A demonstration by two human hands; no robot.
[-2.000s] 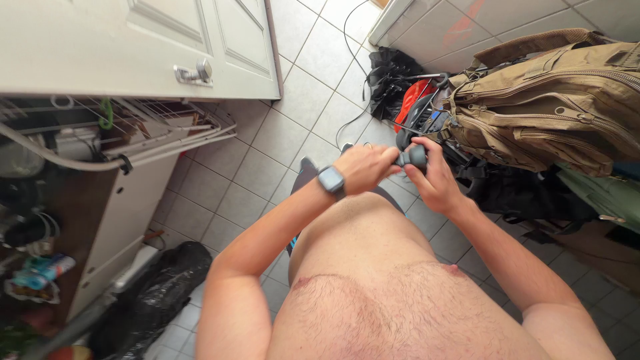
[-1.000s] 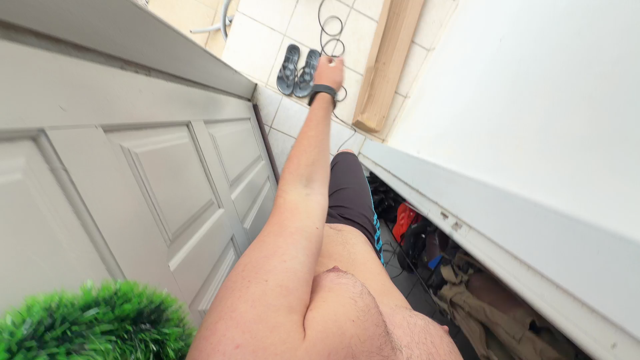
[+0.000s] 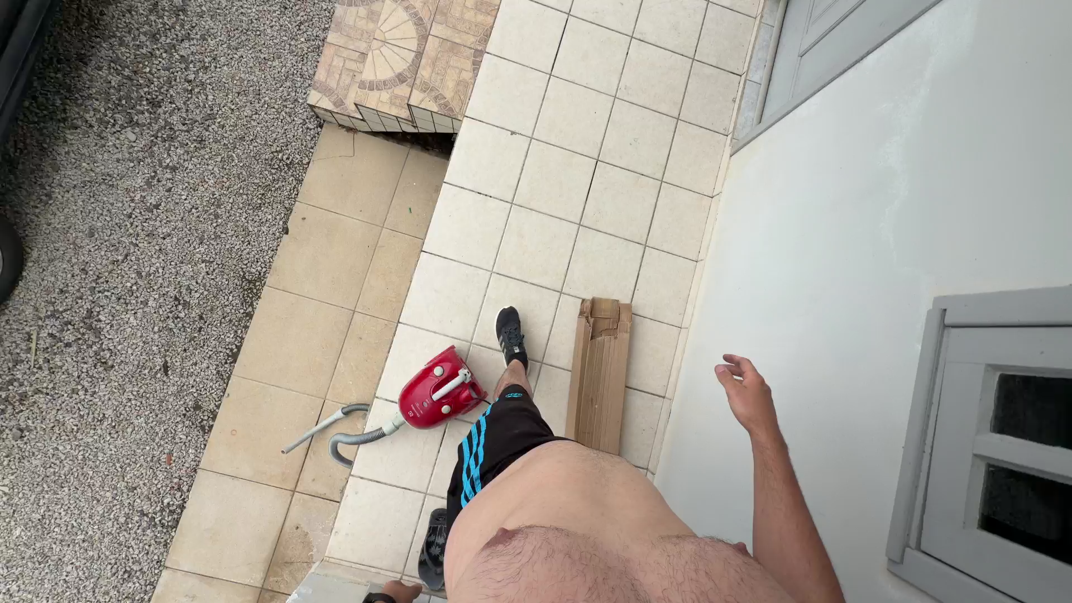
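Observation:
My right hand (image 3: pixel 745 389) hangs in the air beside the white wall, fingers loosely bent and apart, holding nothing. At the bottom edge, mostly cut off, is my left hand (image 3: pixel 404 591), with a dark band on its wrist; it is close to a grey edge, and its grip is hidden. A red canister vacuum cleaner (image 3: pixel 435 392) lies on the pale tiles left of my leg, its grey hose (image 3: pixel 360 437) curling onto the lower beige tiles. Right of my black shoe (image 3: pixel 511 335) is a long cardboard box (image 3: pixel 600 377). A dark flip-flop (image 3: pixel 433 548) lies near my left hand.
The tiled walkway (image 3: pixel 569 193) runs between a white wall (image 3: pixel 804 251) and a lower beige tiled ledge (image 3: pixel 293 335). Patterned tiled steps (image 3: pixel 402 50) stand at the upper left. Gravel (image 3: pixel 151 251) and part of a vehicle's wheel are further left. A grey-framed window (image 3: pixel 963 435) is at the right.
The view has moved from a doorway out over the walkway. My left hand, stretched forward one second ago, is now low at the bottom edge. The red vacuum cleaner and my right hand have come into view.

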